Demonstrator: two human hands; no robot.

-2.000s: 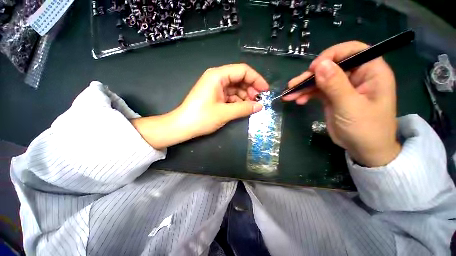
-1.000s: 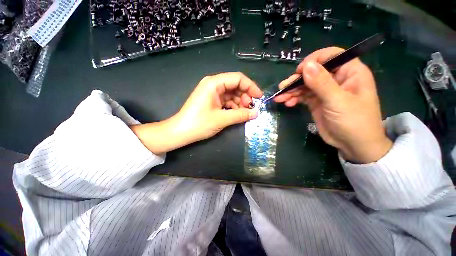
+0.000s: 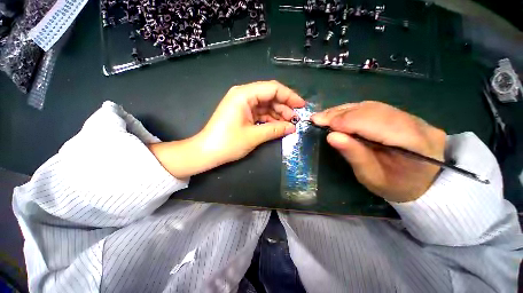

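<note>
My left hand (image 3: 244,117) pinches a small dark metal part (image 3: 295,119) between thumb and fingertips, at the upper end of a shiny strip. The strip (image 3: 299,163) lies upright on the dark green mat, glaring white and blue with a clear, yellowish lower end. My right hand (image 3: 384,143) holds black tweezers (image 3: 401,151), which slant down to the right across the palm. One end of the tweezers is close to the metal part; whether it touches is too small to tell. The fingers partly cover the strip's upper end.
A clear tray (image 3: 186,52) heaped with metal parts stands at the back left. Another tray (image 3: 298,60) with fewer parts stands at the back centre-right. A parts bag (image 3: 20,60) with a printed label (image 3: 56,24) lies far left. A wristwatch (image 3: 504,81) and a dark slim tool (image 3: 498,114) lie far right.
My right hand has turned over and lowered. The tweezers' far end has swung from upper right to lower right. My left hand still holds the part, nearly in place.
</note>
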